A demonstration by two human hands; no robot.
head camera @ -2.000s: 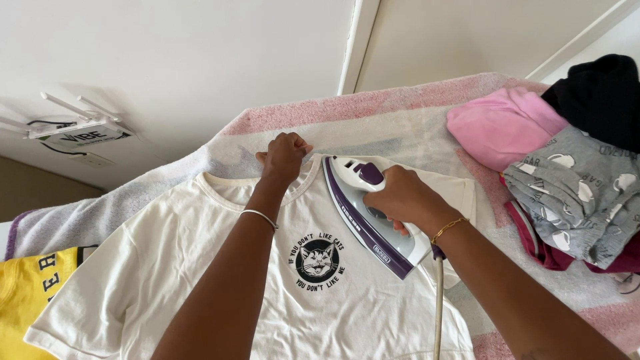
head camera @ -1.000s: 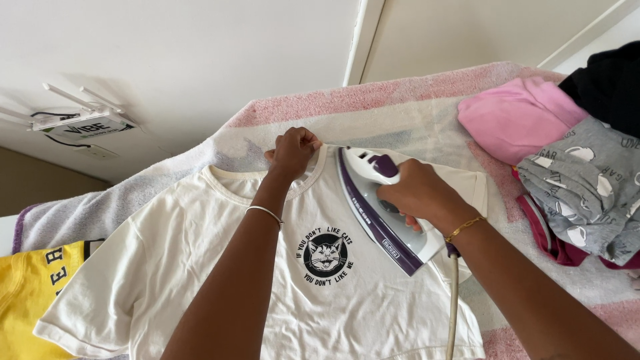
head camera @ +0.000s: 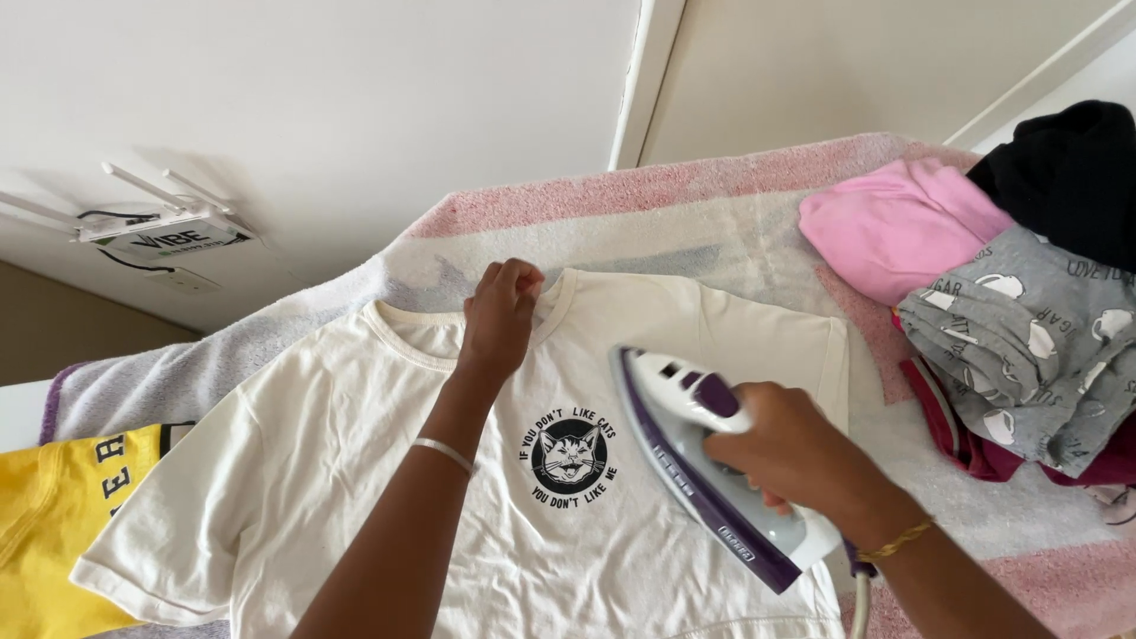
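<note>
A white T-shirt (head camera: 346, 444) with a round black cat print lies spread on a striped towel (head camera: 710, 182), its body wrinkled at left and below. My right hand (head camera: 785, 444) is closed round the handle of a purple and white steam iron (head camera: 710, 470), whose tip points up and left, just right of the print. Whether its soleplate touches the fabric cannot be told. My left hand (head camera: 503, 315) is at the neckline, fingers curled and fingertips close together near the collar; whether they pinch cloth is hidden.
At right lies a pile of clothes: pink cloth (head camera: 896, 231), black cloth (head camera: 1065, 186) and a grey printed garment (head camera: 1003, 355). A yellow garment (head camera: 53, 532) is at left, partly under the sleeve. The iron's cord (head camera: 860, 603) runs down. A white router (head camera: 169, 232) hangs on the wall.
The iron in my right hand has moved from the shoulder beside the collar down toward the chest, right of the print. My left hand has stayed by the neckline.
</note>
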